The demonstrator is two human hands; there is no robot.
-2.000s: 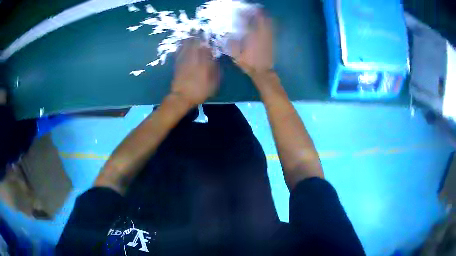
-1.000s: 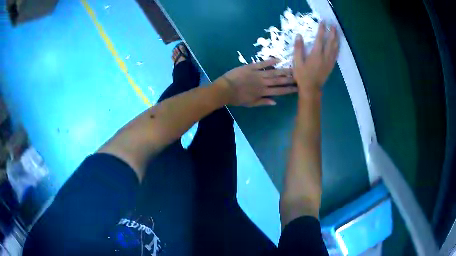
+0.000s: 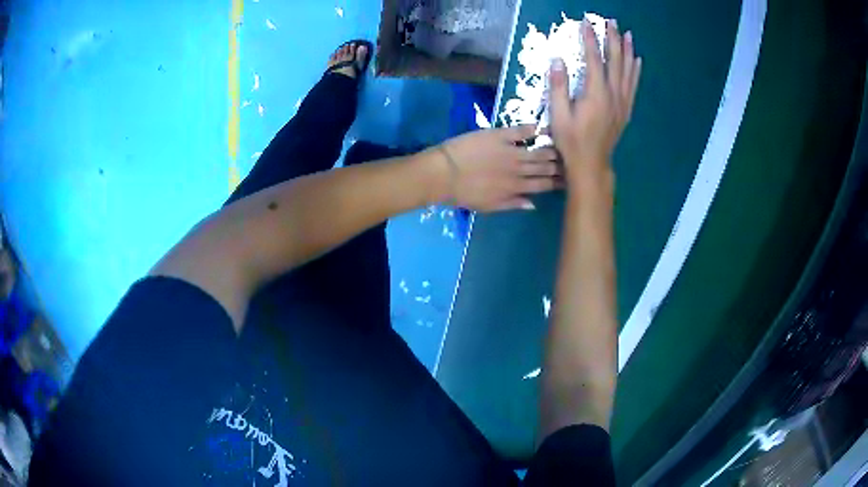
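A heap of small white scraps [image 3: 533, 81] lies on the green bench top [image 3: 657, 143], close to its near edge. My right hand [image 3: 595, 105] lies flat over the right side of the heap, fingers spread and pointing up the picture. My left hand [image 3: 500, 169] is flat at the lower end of the heap, fingers pointing right and touching or nearly touching the base of my right hand. Neither hand grips anything that I can see.
An open brown carton [image 3: 443, 62] with whitish contents stands below the bench edge, beside the heap. A white rail [image 3: 704, 195] runs along the bench's far side. Loose scraps lie on the blue floor [image 3: 143, 124]. My sandalled foot [image 3: 350, 57] is near the carton.
My body and view have turned left along the bench. The scraps moved from mid-bench to the near edge beside the carton, under my hands. The blue scale has left the view.
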